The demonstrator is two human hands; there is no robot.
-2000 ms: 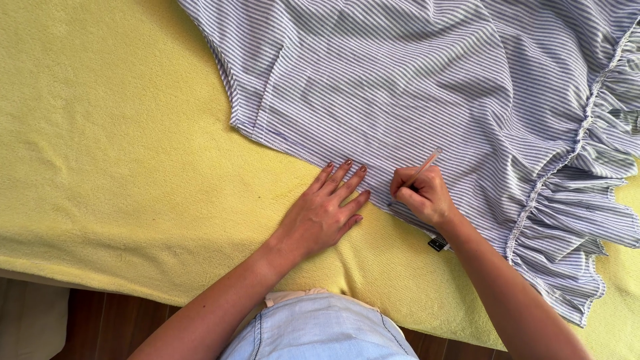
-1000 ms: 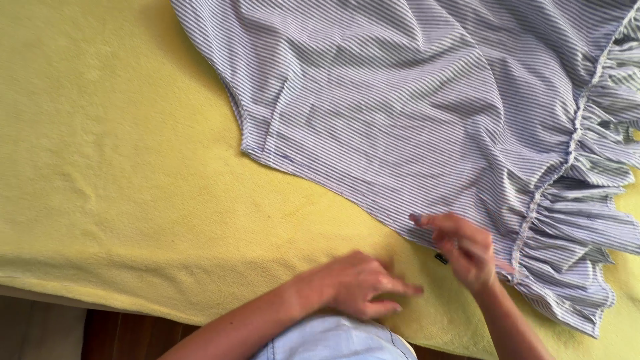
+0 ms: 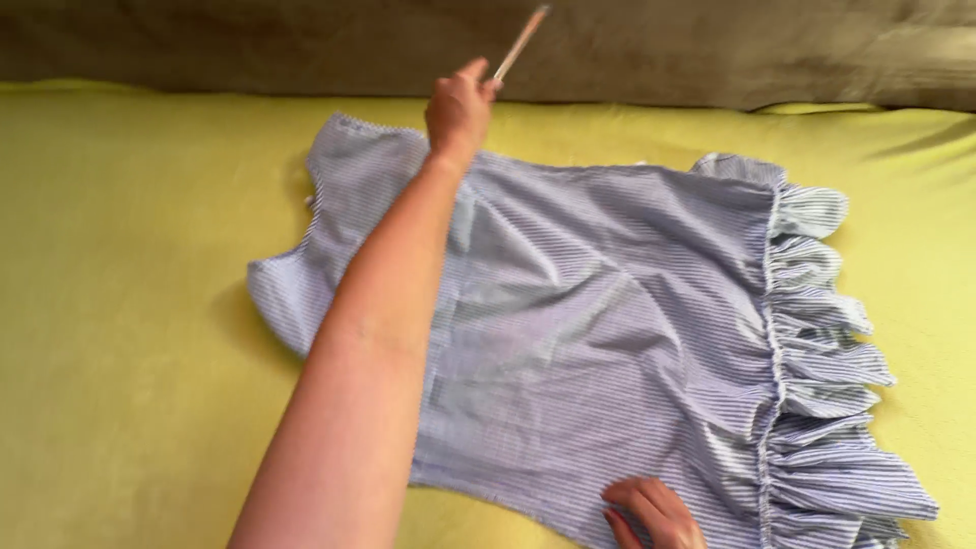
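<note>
A blue-and-white striped garment with a ruffled hem [image 3: 595,320] lies spread out, its ruffle at the right. My left hand [image 3: 460,110] is stretched over its far edge and holds a thin, pencil-like stick [image 3: 522,42], blurred and pointing up to the right. The forearm crosses the garment and hides part of it. Down at the near edge, my right hand [image 3: 656,515] is over the striped cloth, fingers curved and thumb apart, with no object visible in it. The frame's bottom edge cuts off its wrist.
Yellow cloth [image 3: 137,305] covers the surface under the garment. Along the far side stands a brown upholstered-looking backing [image 3: 229,46], with the yellow cloth meeting its foot.
The stick was in my right hand two seconds ago; my left hand now has it. My left arm has reached from the near edge to the far side. The view has shifted to show the whole garment.
</note>
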